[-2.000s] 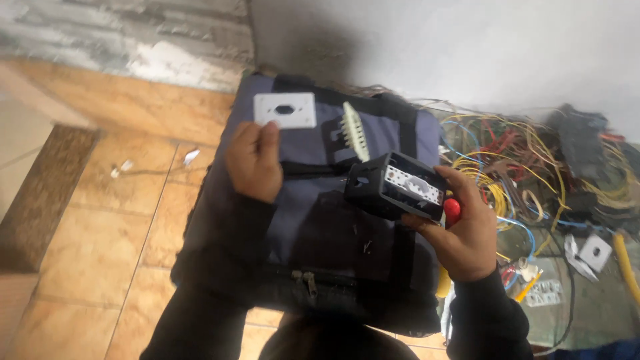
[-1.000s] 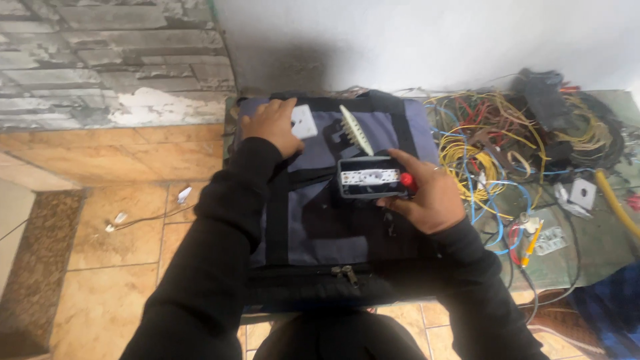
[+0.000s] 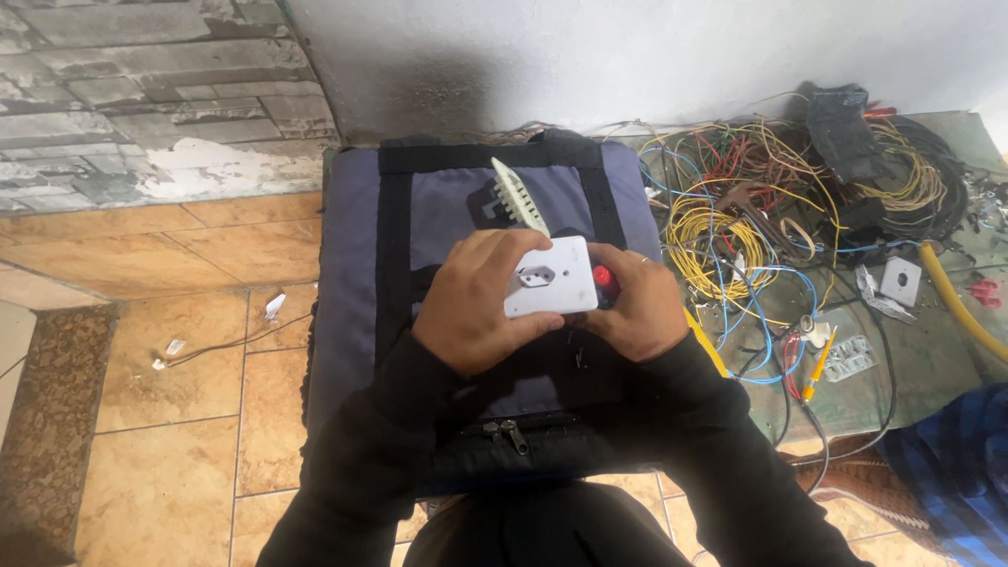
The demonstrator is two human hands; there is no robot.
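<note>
My left hand grips a white outlet cover plate by its left end. A socket face shows in the plate's opening. The plate lies over the dark electrical box, which is mostly hidden behind it and my fingers. My right hand holds the box at its right side, around a round red part. Just beyond my left fingertips, a pale terminal strip leans on the blue-grey padded bag. A few small screws lie on the bag below the plate.
On the green surface at right are coiled yellow wires, a hammer, another white plate, a yellow-handled screwdriver, a yellow tube and red-handled scissors. A wall stands behind the bag. Scraps lie on the tiled floor.
My left hand has brought the white plate from the bag's upper left over to the box. The box has stayed in my right hand, and its open face is now covered.
</note>
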